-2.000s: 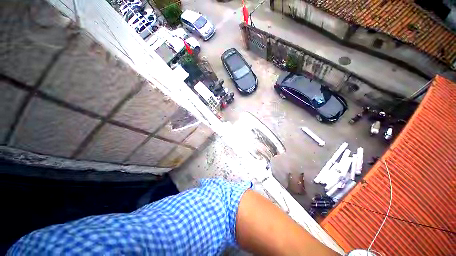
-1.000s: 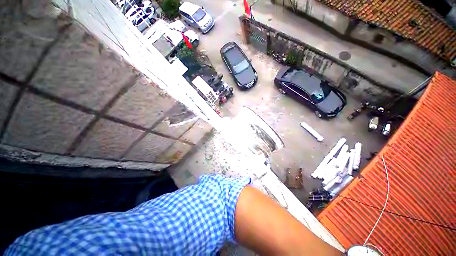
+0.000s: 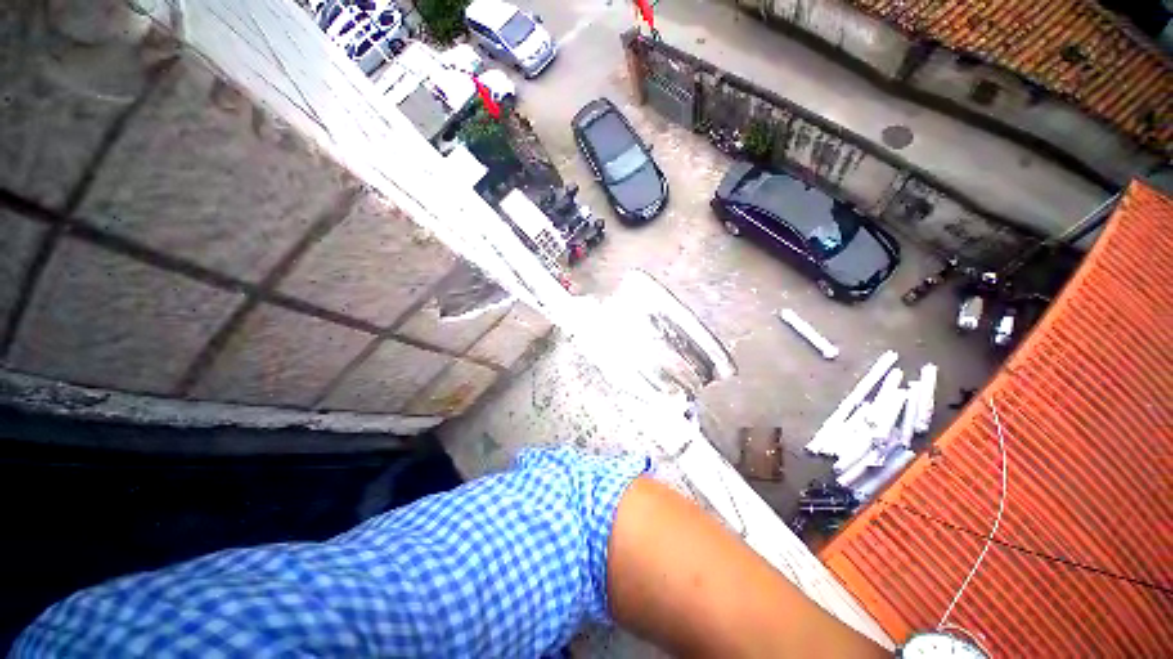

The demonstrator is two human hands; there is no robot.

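An arm in a blue-white checked sleeve [image 3: 386,554] reaches from the lower left over the concrete ledge [image 3: 515,415] and out of the opening. Its bare forearm runs to the bottom edge at the right. A round white-faced wristwatch [image 3: 942,646] shows at the wrist, cut off by the bottom edge. The hand beyond the watch is out of the picture, so what it holds cannot be seen. I cannot tell for sure which arm it is. No hand is visible. A thin pale cable [image 3: 1000,502] loops over the roof and comes down to the watch.
Grey tiled wall [image 3: 154,193] stands at the left, with a dark area below it. Far below is a yard with two dark cars [image 3: 620,161], a silver car [image 3: 511,35], white rolls [image 3: 875,418] and motorbikes. An orange corrugated roof [image 3: 1093,425] lies at the right.
The yard view has shifted slightly upward since two seconds ago. The arm stays stretched out over the ledge in nearly the same place.
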